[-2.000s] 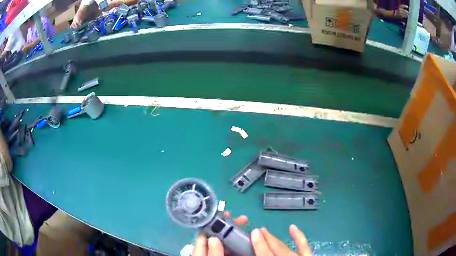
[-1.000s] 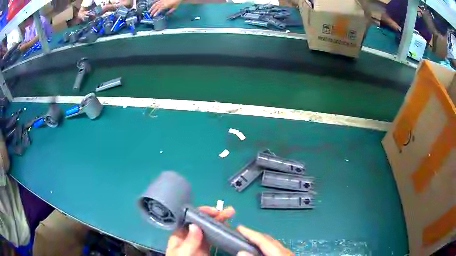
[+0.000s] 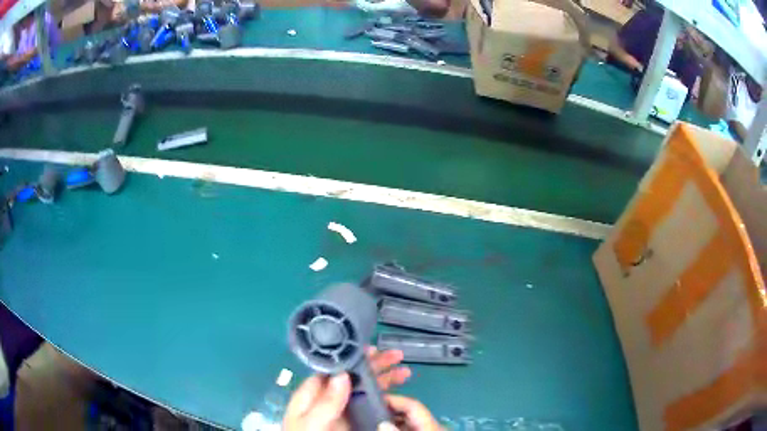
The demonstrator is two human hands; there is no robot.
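A grey closed-handle fan point(image 3: 330, 330) is held up near the bottom middle, its round spoked grille facing me and its handle pointing down. My left hand point(image 3: 324, 402) grips it where the head meets the handle, with some fingers showing behind the handle. My right hand point(image 3: 414, 414) is at the lower handle, partly cut off by the bottom edge. Several grey handle covers point(image 3: 423, 317) lie in a small stack just right of the fan head, which hides part of them.
A taped carton point(image 3: 673, 286) stands at the right. Half-assembled fans point(image 3: 108, 172) lie at the left. A closed-handle fan point(image 3: 126, 115) and a handle cover point(image 3: 182, 139) lie on the conveyor belt point(image 3: 336, 139). Paper scraps point(image 3: 342, 232) lie mid-bench. Another carton point(image 3: 526, 71) stands beyond the belt.
The fan in my hands has turned from grille up, through its side, to grille facing me. The view has shifted to the right, so the covers and cartons appear further left.
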